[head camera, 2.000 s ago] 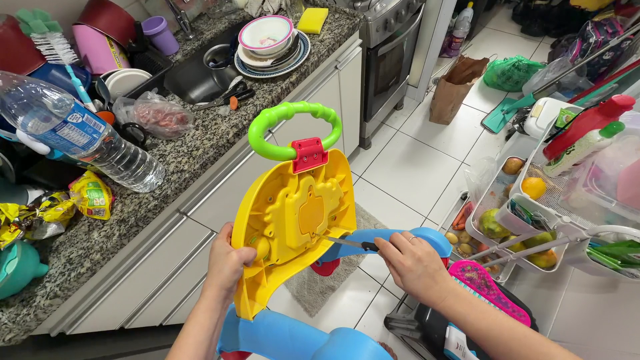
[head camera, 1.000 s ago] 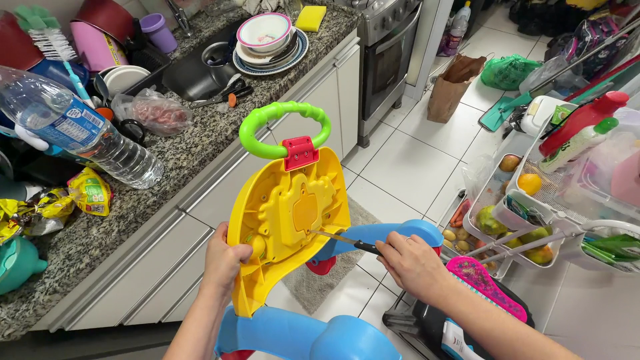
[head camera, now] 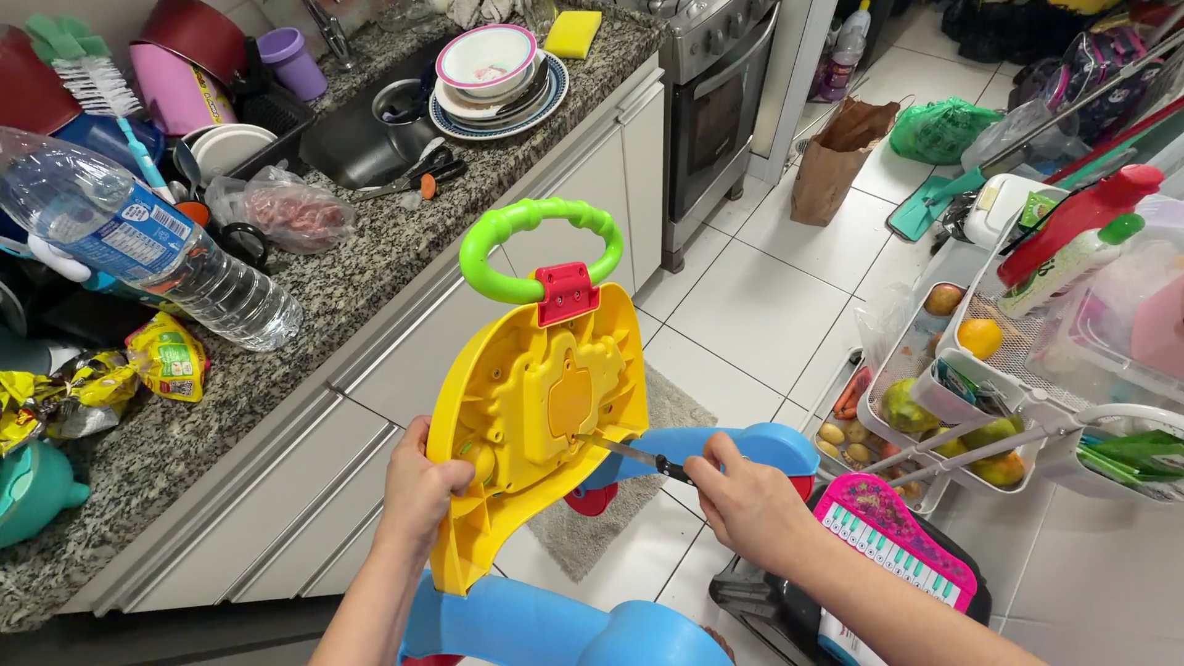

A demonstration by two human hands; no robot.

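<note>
My left hand (head camera: 421,476) grips the lower left edge of a yellow plastic toy panel (head camera: 518,407), its ribbed back facing me. A green ring handle (head camera: 476,254) joins the panel's top through a red bracket (head camera: 567,292). My right hand (head camera: 740,490) holds a knife (head camera: 638,453) by its black handle, and the blade's tip meets the panel at the lower edge of an orange battery cover (head camera: 571,400). Blue plastic legs (head camera: 527,620) with red wheels (head camera: 590,499) stand below and behind the panel.
To the left runs a granite counter (head camera: 370,250) with a water bottle (head camera: 148,240), stacked plates (head camera: 499,102) and a sink (head camera: 370,139). A wire basket rack (head camera: 911,370) with fruit stands at the right. A pink toy keyboard (head camera: 897,536) lies at lower right, near a grey mat (head camera: 592,532).
The panel has tilted slightly, and the knife's angle has changed a little while its tip stays by the cover's lower edge. Both hands keep their holds.
</note>
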